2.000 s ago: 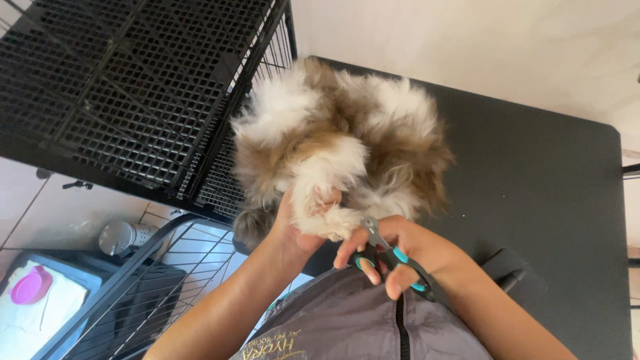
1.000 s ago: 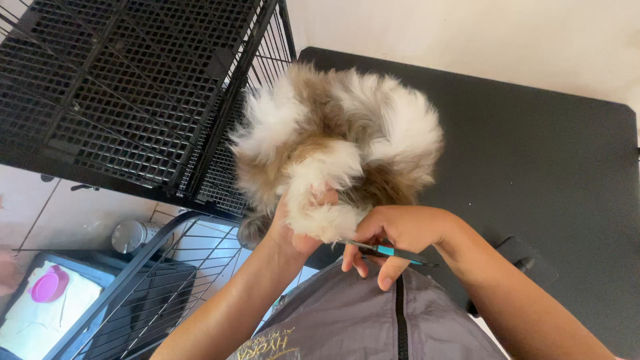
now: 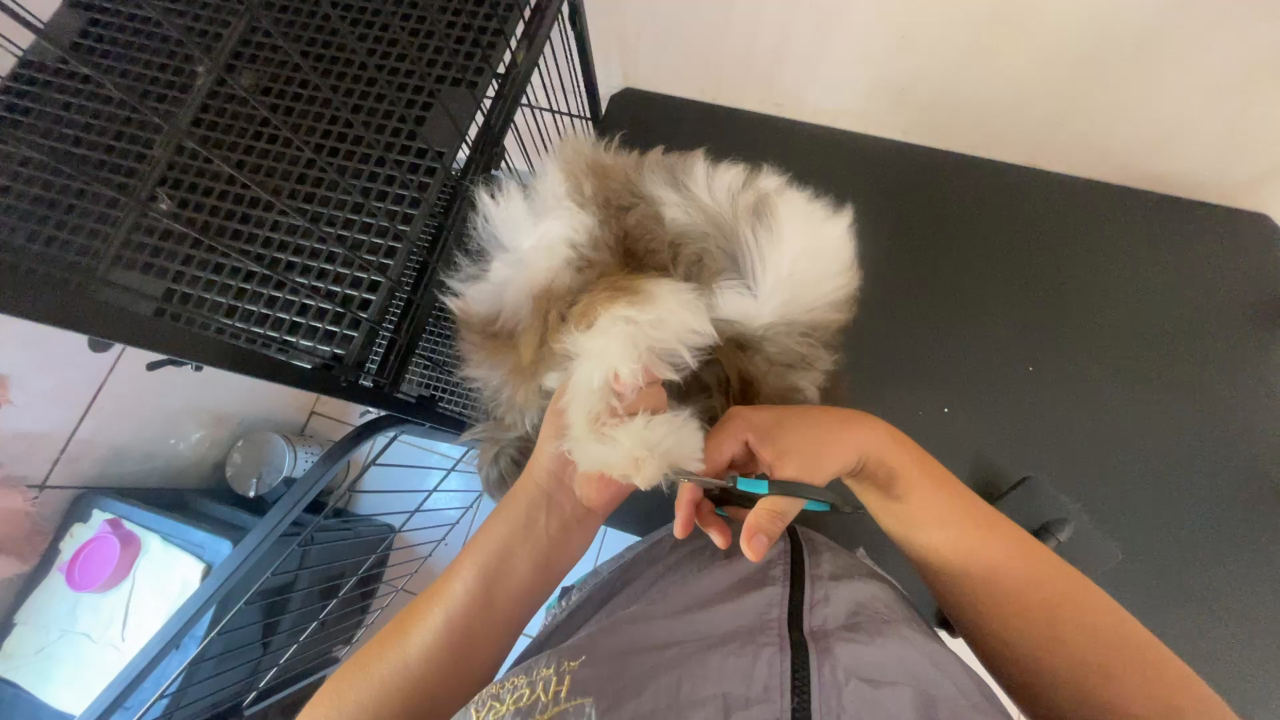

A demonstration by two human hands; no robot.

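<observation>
A long-haired brown and white animal (image 3: 660, 240), its head not made out, is on a black table (image 3: 1050, 300). My left hand (image 3: 600, 450) is around one of its fluffy white paws (image 3: 640, 445), partly hidden by the fur. Pet nail clippers (image 3: 765, 490) with black and turquoise handles are in my right hand (image 3: 770, 470). Their metal tip is at the right edge of that paw; whether it touches a nail cannot be seen.
A black wire cage (image 3: 250, 170) with a grid panel stands at the left. Below it are a metal canister (image 3: 265, 462), an open black wire door (image 3: 330, 540) and a dark bin (image 3: 300, 570). A pink cup (image 3: 103, 556) lies on a white cloth. A pale wall borders the table.
The clippers have turned from pointing up, with their handles spread, to lying nearly level at the paw's edge. My left hand has kept hold of the paw.
</observation>
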